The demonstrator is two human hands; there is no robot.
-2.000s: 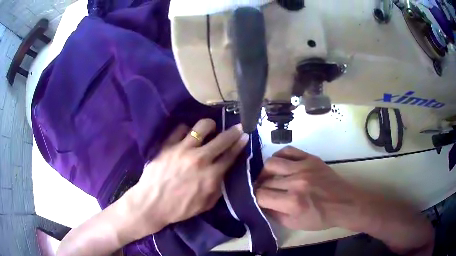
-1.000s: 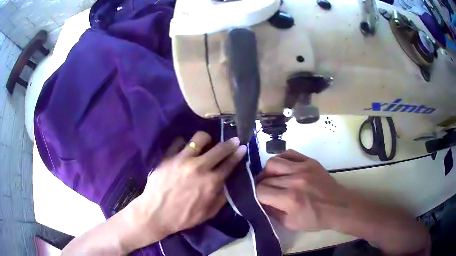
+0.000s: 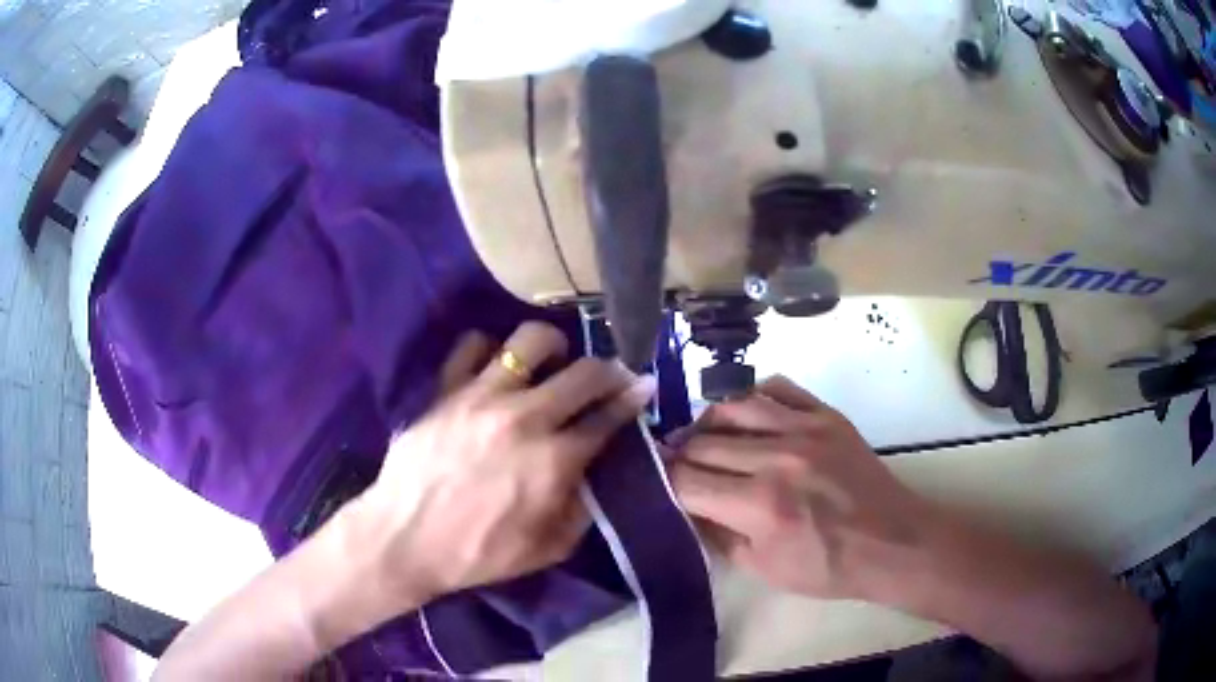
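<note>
The bunched purple garment [image 3: 287, 267] lies left of the cream sewing machine head [image 3: 934, 160]. A dark purple strip with pale edges [image 3: 654, 533] runs from under the head down past the table's near edge. My left hand [image 3: 494, 466], with a ring, lies on the garment, its fingertips pressing the strip just below the dark upright bar [image 3: 624, 200]. My right hand [image 3: 787, 486] has curled fingers at the cloth edge right of the strip; its fingertips are partly hidden. The needle and presser foot are mostly hidden behind the bar.
Black-handled scissors [image 3: 1014, 360] lie on the table [image 3: 907, 413] right of the needle area. A small dark scrap [image 3: 1200, 426] is at the far right. A brown slatted wooden piece [image 3: 80, 160] stands left of the table. Spools show at the top right.
Both hands have moved slightly up toward the machine. The strip's lower end has shifted a little left. The machine head sits slightly further left in view.
</note>
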